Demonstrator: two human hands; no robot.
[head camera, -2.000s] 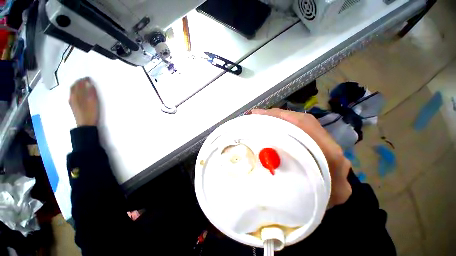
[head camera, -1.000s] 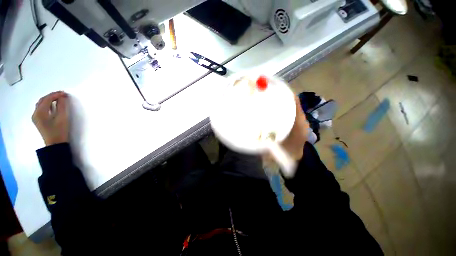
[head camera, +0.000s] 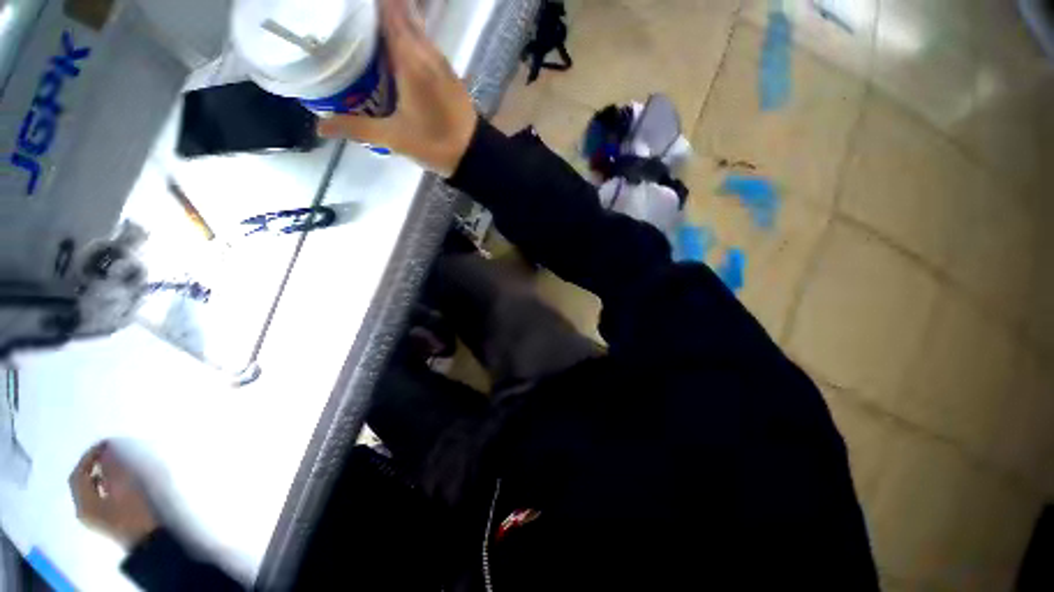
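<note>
The large blue-and-white drink cup (head camera: 306, 46) with a white lid is at the top, over the far right part of the white table (head camera: 335, 278). My right hand (head camera: 422, 104) is closed around its right side. My left hand (head camera: 110, 491) rests on the table at the lower left, fingers curled; a small pale spot shows at the fingers, and I cannot tell if it holds anything. The sewing machine (head camera: 52, 174), marked JGPK, stands at the left, its needle area blurred.
A black phone (head camera: 249, 119) lies beside the machine. Thread snips (head camera: 289, 219) and a thin orange-brown stick (head camera: 191, 212) lie near the needle area. Blue tape (head camera: 49, 571) is on the table. Dark and white cloth pieces (head camera: 641, 168) and blue scraps (head camera: 754, 199) lie on the tiled floor.
My right hand has carried the cup away from my body to the far right part of the table. The view has turned, and my left hand still rests on the table.
</note>
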